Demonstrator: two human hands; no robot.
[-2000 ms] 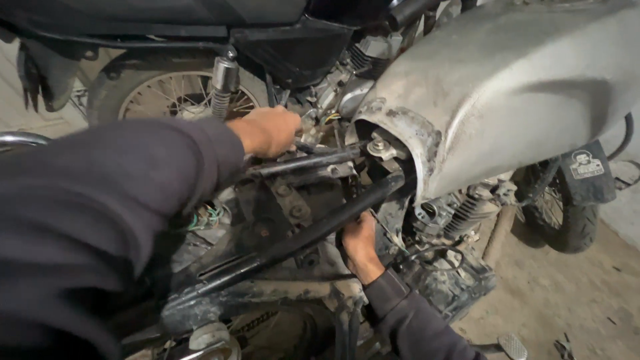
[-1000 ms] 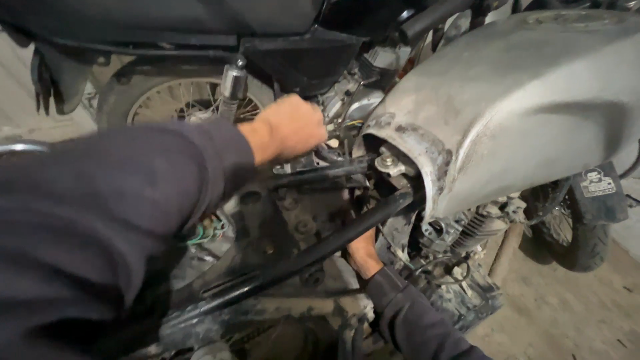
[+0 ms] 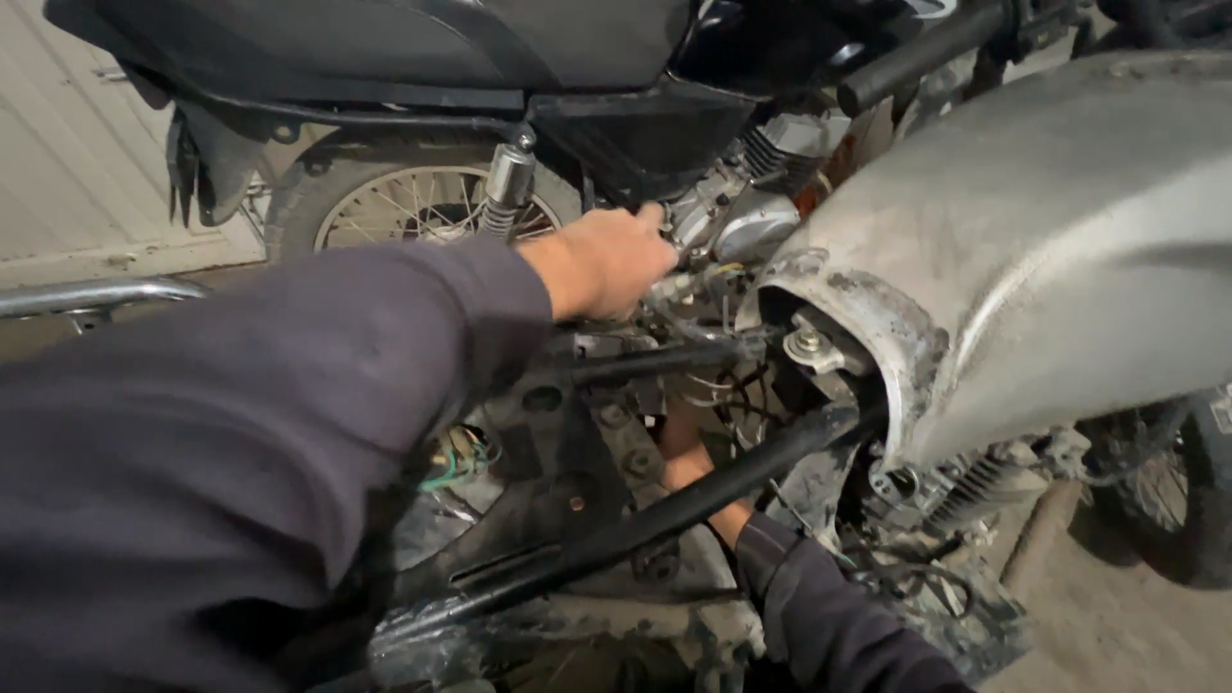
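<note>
My left hand [image 3: 616, 260] is above the far frame tube [image 3: 664, 361] of a partly stripped motorcycle, its fingers curled; whether it holds something is hidden. My right hand [image 3: 685, 448] reaches up under the near black frame tube [image 3: 693, 496], between the two tubes. Its fingers are blurred and shadowed, so its grip does not show. A bare metal fuel tank [image 3: 1049, 250] covers the frame's front, with a mounting bolt [image 3: 808, 343] inside its rear opening. Black cables [image 3: 746, 395] hang beside my right hand.
Behind stands another motorcycle with a black seat [image 3: 577, 43], a spoked rear wheel [image 3: 332, 207] and a chrome shock absorber [image 3: 510, 173]. Green wires [image 3: 457, 467] lie near my left sleeve. A finned engine cylinder [image 3: 982, 496] sits below the tank. A chrome bar [image 3: 96, 296] is at the left.
My right hand has moved left and farther in, from beneath the near tube to the gap between the tubes. My left hand has turned, with a finger now raised.
</note>
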